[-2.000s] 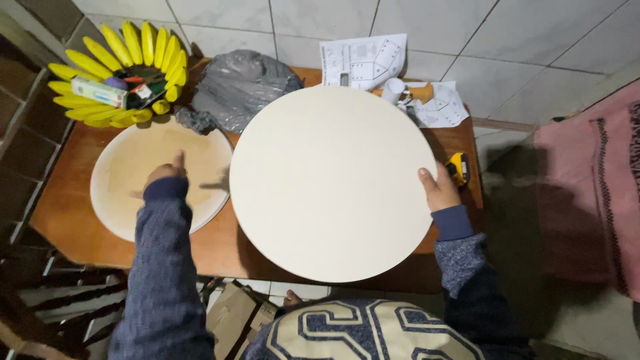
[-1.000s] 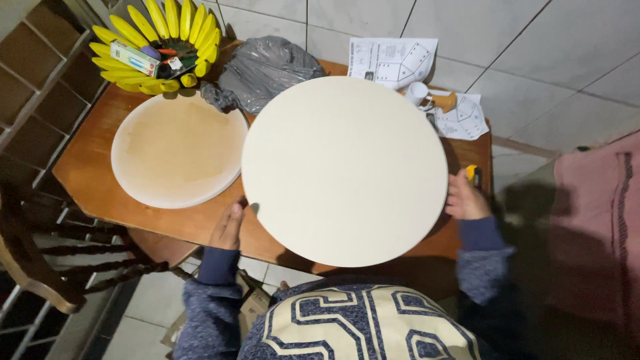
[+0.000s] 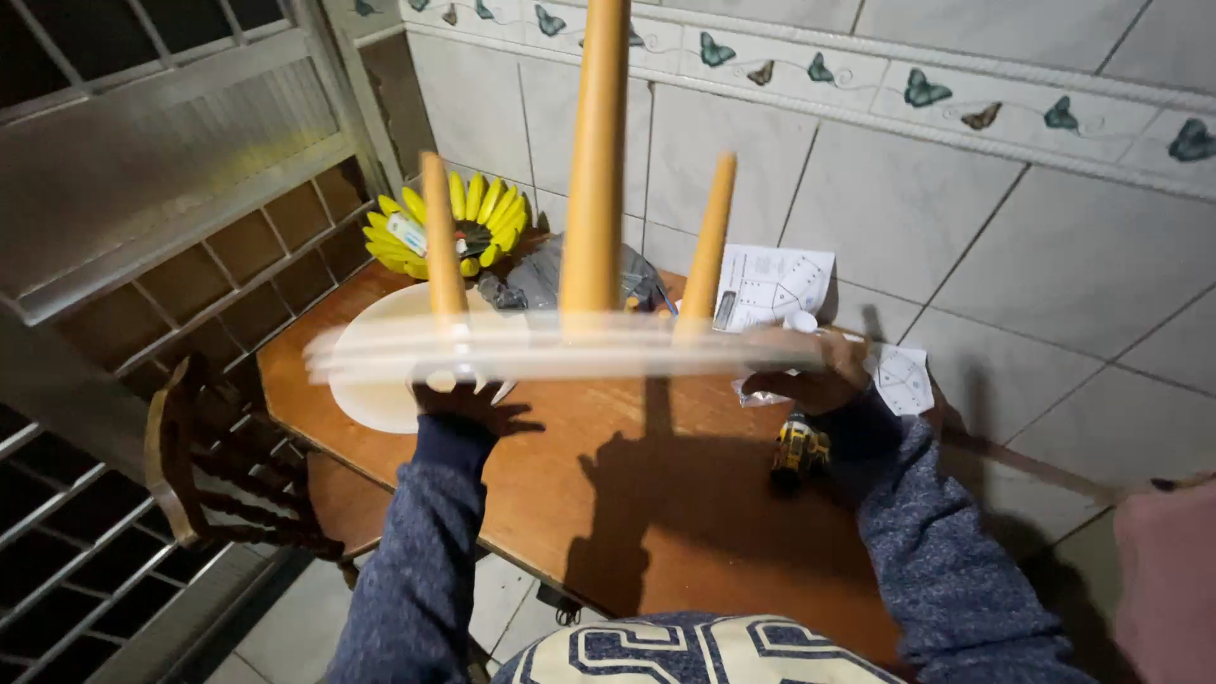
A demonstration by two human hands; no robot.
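Note:
A round white board, blurred by motion, is lifted edge-on above the wooden table. Tapered wooden legs stick up from its far face. My right hand grips the board's right edge. Under the left part of the board is my left hand, its fingers spread; the blur hides whether it bears any weight. A second round pale board lies flat on the table's left side, partly behind the lifted one.
A banana-shaped bowl holding small items and a grey plastic bag are at the back. Printed sheets lean by the tiled wall. A yellow and black power drill lies at right. A wooden chair stands left.
The white board has been raised and tipped from face-up to edge-on, and its wooden legs now show. My left hand has moved under its left part. The view has tilted up.

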